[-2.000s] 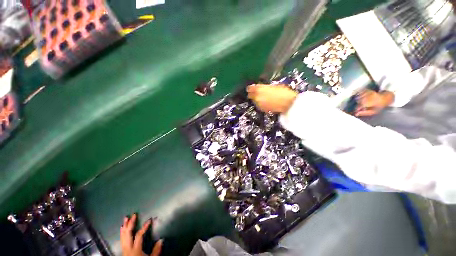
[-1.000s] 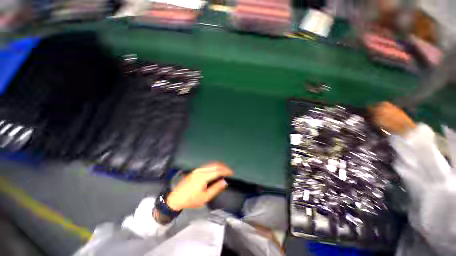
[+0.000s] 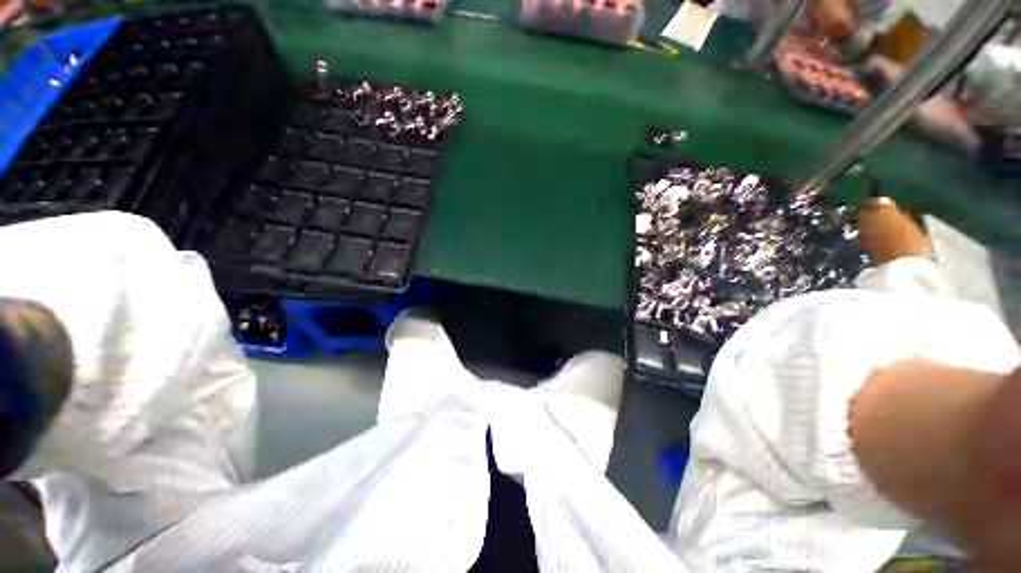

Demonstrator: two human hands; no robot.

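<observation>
A black tray [image 3: 661, 356] on the right holds a heap of shiny metal-and-black parts [image 3: 728, 252]. A black pocket tray [image 3: 325, 218] on the left has mostly empty pockets, with a smaller heap [image 3: 403, 110] at its back edge. My left forearm is raised at the left edge; only the wrist and a dark band show, and the hand is out of the picture. My right hand [image 3: 952, 448] is large, blurred and cut off by the right edge, close to the camera and away from the trays. Its fingers cannot be seen.
Stacked black trays [image 3: 101, 106] stand in a blue bin [image 3: 34, 78] at the left. Another person's hand [image 3: 892, 233] is at the heap's right side. A metal post [image 3: 896, 95] rises behind. Pink trays [image 3: 582, 16] line the far side. A small blue bin [image 3: 260, 327] is under the bench edge.
The view has turned left from the first frame. My left hand has risen from near the bench edge out of the picture. My right hand has come into view close to the camera.
</observation>
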